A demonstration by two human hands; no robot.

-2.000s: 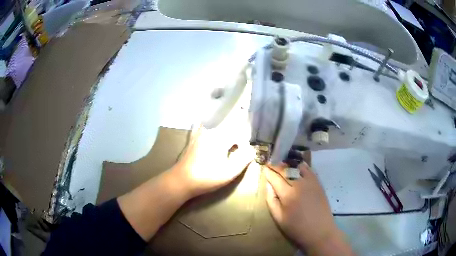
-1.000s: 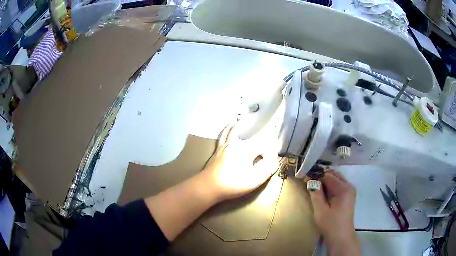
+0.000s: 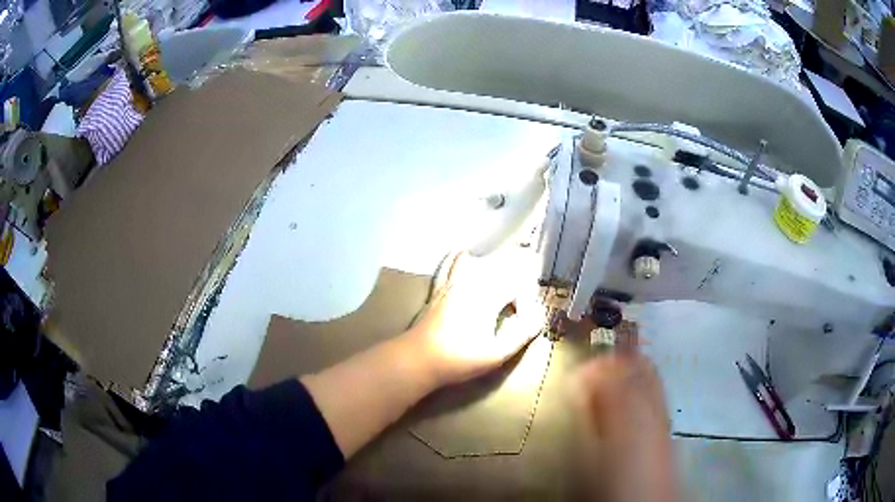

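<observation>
The brown garment panel (image 3: 324, 343) lies under the machine, its curved cut-out to the left. A patch pocket (image 3: 491, 422) with an angled bottom lies on it, partly under my left hand. My left hand (image 3: 471, 324) presses flat on the cloth left of the needle, fingers apart, washed out by glare. My right hand (image 3: 628, 392) is blurred, right of the needle and near the cloth; its grip cannot be told. The presser foot (image 3: 555, 319) is down by the pocket's edge, in bright light. The white sewing machine (image 3: 687, 235) stands at the right.
A stack of brown panels (image 3: 167, 196) lies at the left on crinkled plastic. Thread snips (image 3: 767, 397) lie right of the needle. A white bottle with a yellow label (image 3: 800, 209) stands on the machine. A pale trough (image 3: 608, 74) runs behind. The control panel (image 3: 871, 191) is at the right.
My right hand has moved from beside the needle, away to the right, then nearer to me, and is now blurred. My left hand stays on the cloth. The camera view has shifted.
</observation>
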